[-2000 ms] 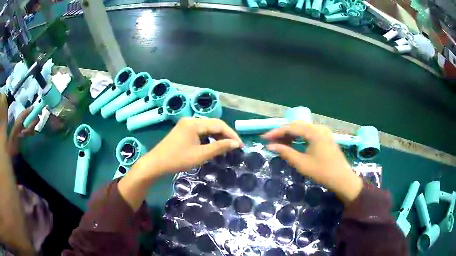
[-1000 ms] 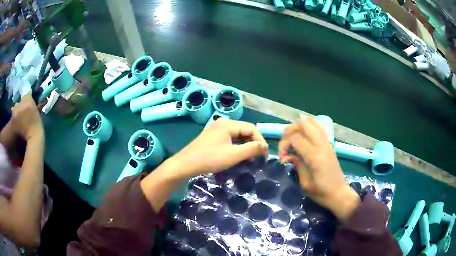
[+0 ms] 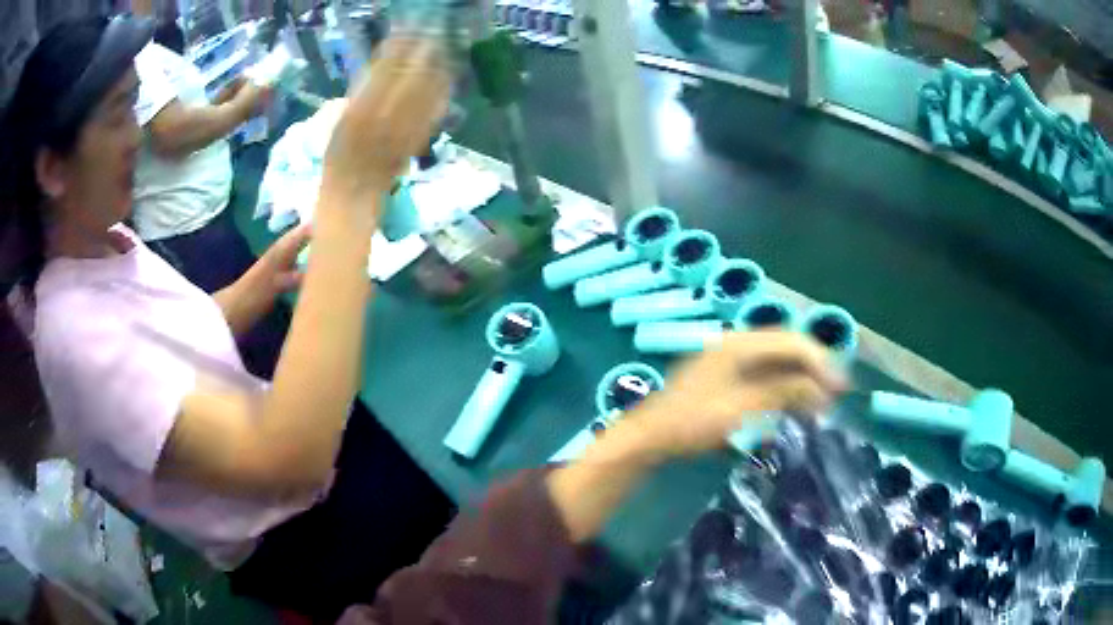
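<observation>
My left hand (image 3: 745,397) is blurred above the top left corner of the blister tray of dark round caps (image 3: 903,543). Its fingers are bent together; whether they pinch anything is too blurred to tell. My right hand is out of the picture. The shiny tray lies at the lower right. Teal handheld devices with dark round centres (image 3: 671,305) lie in a slanted row behind my left hand. One more (image 3: 486,405) lies apart at the left, and another (image 3: 630,388) is partly covered by my forearm.
A person in a pink shirt (image 3: 147,366) sits at the left with an arm raised by a bench fixture (image 3: 498,73). White wrappings (image 3: 452,195) lie before them. Two teal devices (image 3: 934,415) lie behind the tray along the conveyor's pale rail (image 3: 903,357). More teal parts (image 3: 1019,134) are heaped beyond.
The view has swung left, bringing the neighbour into sight. My right hand has left the picture. My left hand is blurred and still near the tray's top edge.
</observation>
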